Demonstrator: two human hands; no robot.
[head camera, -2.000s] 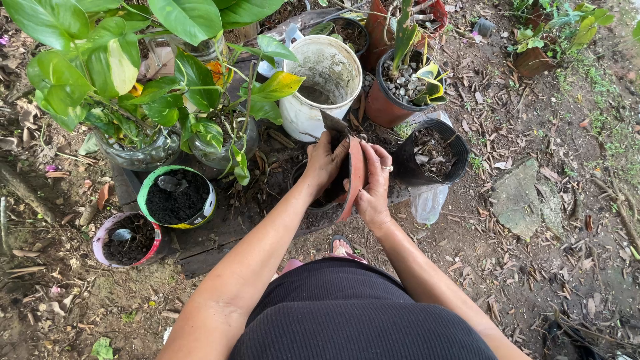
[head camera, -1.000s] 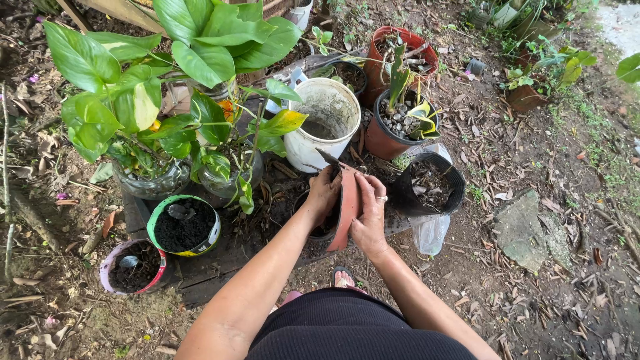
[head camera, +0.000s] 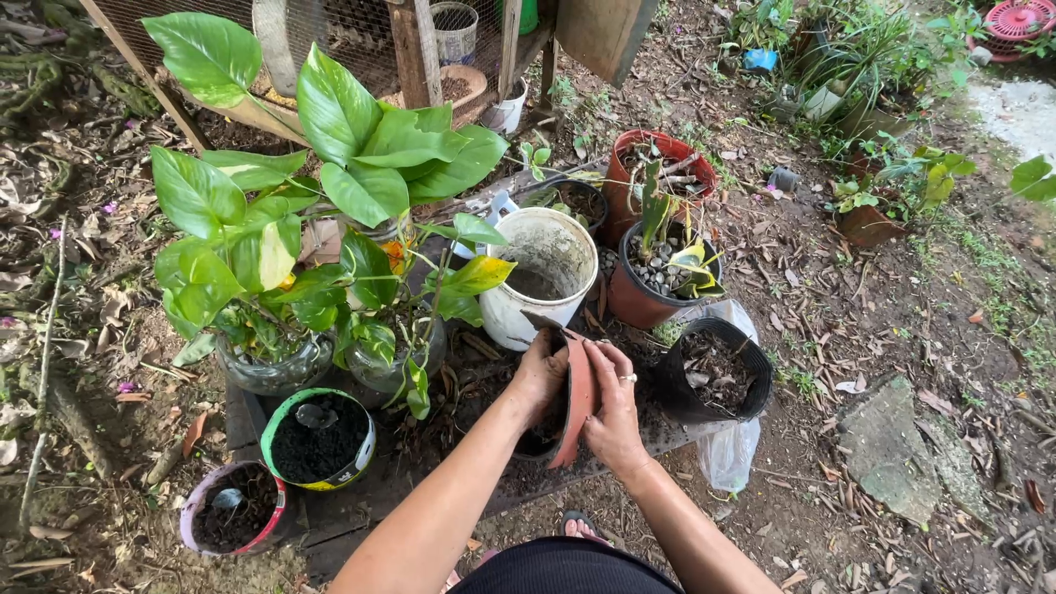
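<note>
A reddish-brown curved sheet, seemingly a plastic pot's wall (head camera: 581, 404), stands nearly on edge between my hands. My right hand (head camera: 612, 408) grips its outer face, a ring on one finger. Soil-stained, my left hand (head camera: 540, 375) is on its inner side near a dark flap (head camera: 540, 322); its fingertips are partly hidden. Below lies a dark pot (head camera: 536, 445) with soil, mostly covered by the hands and sheet. Just behind is a white bucket (head camera: 569, 309) with a dirty inside. To the right stands a black pot (head camera: 763, 388) of dry leaves and soil.
Leafy pothos plants in glass jars (head camera: 285, 367) stand at left. Nearer are a green-rimmed tub (head camera: 363, 462) of dark soil and a pink-rimmed tub (head camera: 276, 516). A brown pot of pebbles (head camera: 639, 301), a red pot (head camera: 619, 194) and a plastic bag (head camera: 730, 454) are at right.
The view has tilted up, showing more of the wire-mesh enclosure behind. Both hands stay at the reddish-brown sheet, whose outer face shows more broadly than in the earliest frame.
</note>
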